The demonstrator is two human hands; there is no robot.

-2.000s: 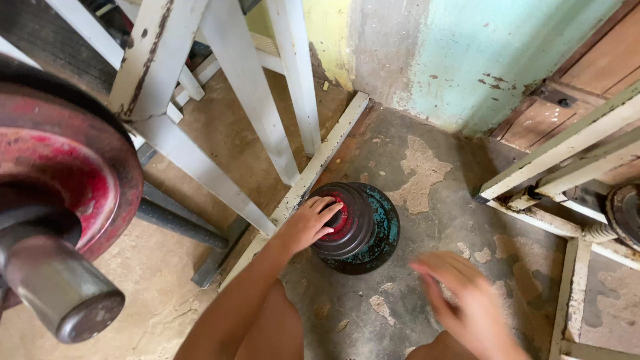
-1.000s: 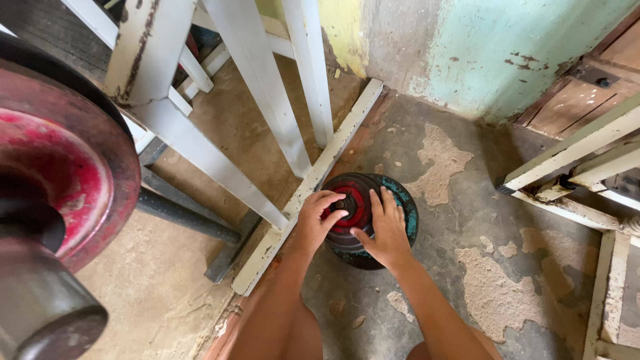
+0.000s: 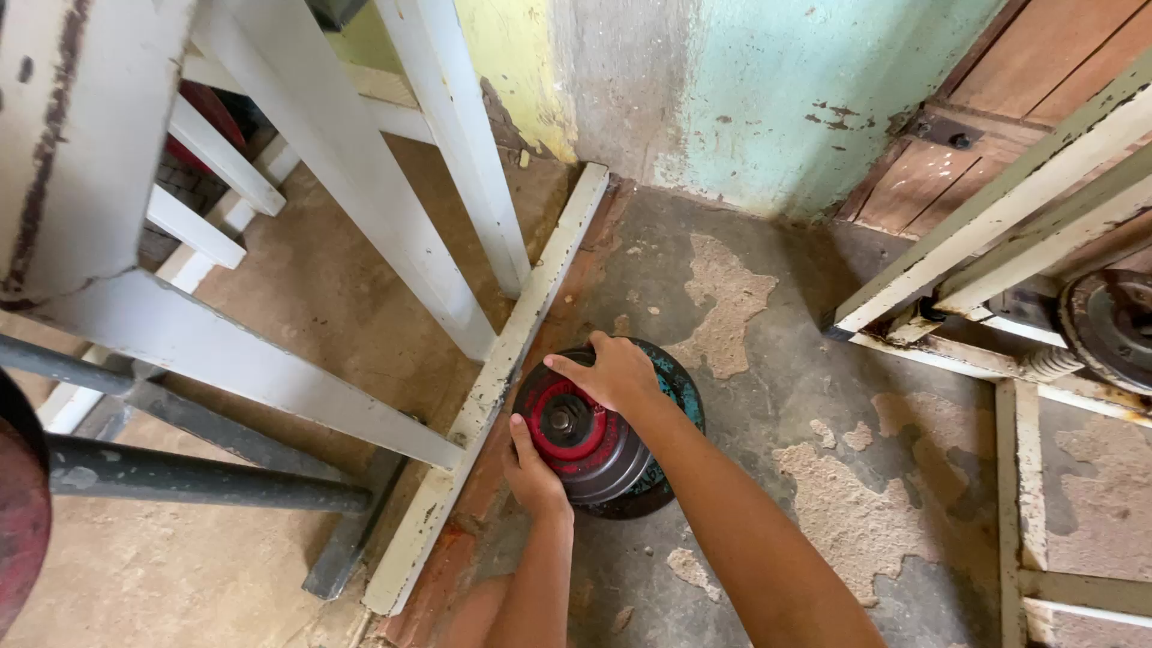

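A stack of round weight plates stands on the worn concrete floor, beside a white metal foot rail. Its uppermost plate (image 3: pixel 576 452) is dark with a red ring and has a metal peg or bolt end at its centre. Beneath the stack a larger black plate with flaking turquoise paint (image 3: pixel 686 396) shows on the right. My left hand (image 3: pixel 537 477) curves round the near left rim of the upper plate, thumb at the edge. My right hand (image 3: pixel 615 371) lies over its far right side, fingers partly hidden. Both hands grip this plate.
The white foot rail (image 3: pixel 490 396) of a metal frame runs close along the left of the stack. Dark tubes (image 3: pixel 207 472) and a large red plate (image 3: pixel 20 522) are further left. At right stands another frame (image 3: pixel 1017 477) with a plate (image 3: pixel 1116 324). Behind are a painted wall and a wooden door.
My right hand, off to the right of the stack two seconds ago, has come onto it. My left hand has moved from the plate's centre to its near left rim. The view has shifted.
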